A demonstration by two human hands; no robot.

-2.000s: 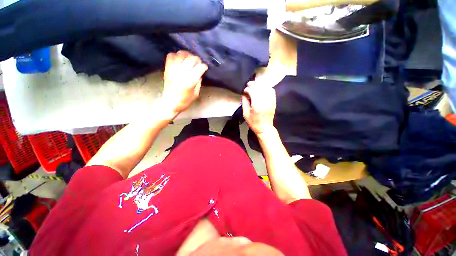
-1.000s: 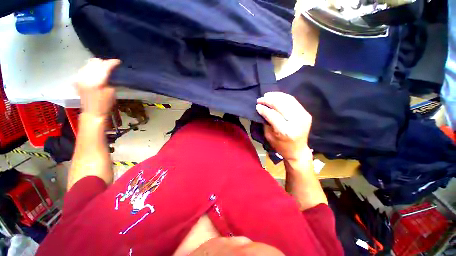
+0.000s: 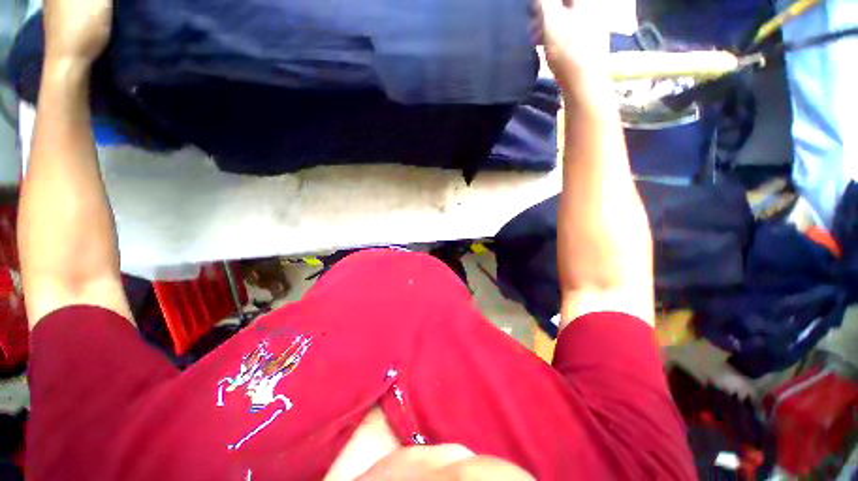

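Observation:
Dark navy trousers [image 3: 320, 66] are spread at the top of the view, over the raised board, with darker cloth hanging below the near edge. My left hand [image 3: 79, 28] is at their left end, cut off by the top edge and partly blurred; it appears to hold the cloth. My right hand [image 3: 563, 23] is at their right end, also near the top edge, with its fingers at the cloth edge. The padded board is hidden under the cloth.
The steam iron [image 3: 668, 70] rests on its navy pad [image 3: 668, 150] at right. Another navy garment [image 3: 696, 230] lies at the table's right. The white table [image 3: 310, 211] has red crates [image 3: 199, 301] below. Pale blue cloth [image 3: 817, 113] hangs at far right.
The trousers have moved up and away from me and now lie spread higher in the view. Both arms have stretched forward, my left hand farther left.

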